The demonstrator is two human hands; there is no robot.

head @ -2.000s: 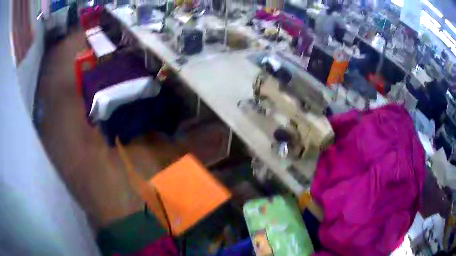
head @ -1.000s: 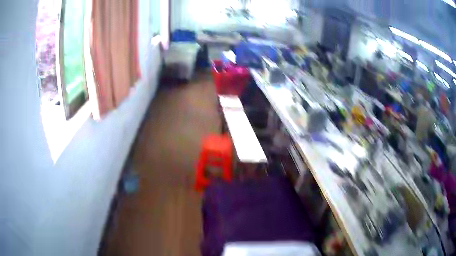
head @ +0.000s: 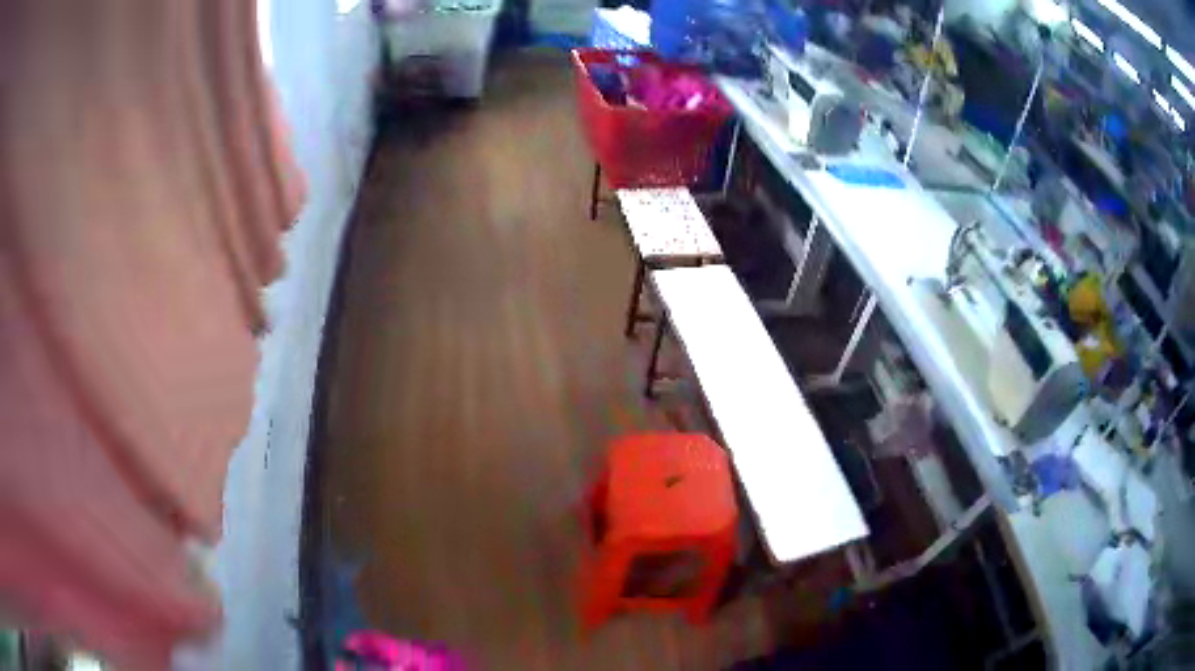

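Note:
No hand shows clearly in the head view. A small bit of bright magenta cloth [head: 400, 651] is cut off by the bottom edge, left of centre; whether a hand holds it cannot be told. Nearest in front are an orange-red plastic stool [head: 668, 505] and a long narrow white-topped bench [head: 760, 413] to its right. A smaller speckled bench [head: 668, 223] stands beyond. Behind it is a red basket [head: 655, 144] with magenta cloth [head: 675, 89] in it.
A pinkish curtain [head: 131, 302] hangs close on the left by the wall. Brown floor [head: 459, 328] runs ahead. Long white tables [head: 904, 223] with sewing machines [head: 1016, 341] line the right. A pale bin [head: 439, 53] stands at the far end. Dark cloth lies at the bottom right.
The view has moved forward along the aisle. The stool, benches and red basket are nearer. The purple-covered stack has mostly left the bottom of the view, and magenta cloth has appeared at the bottom edge.

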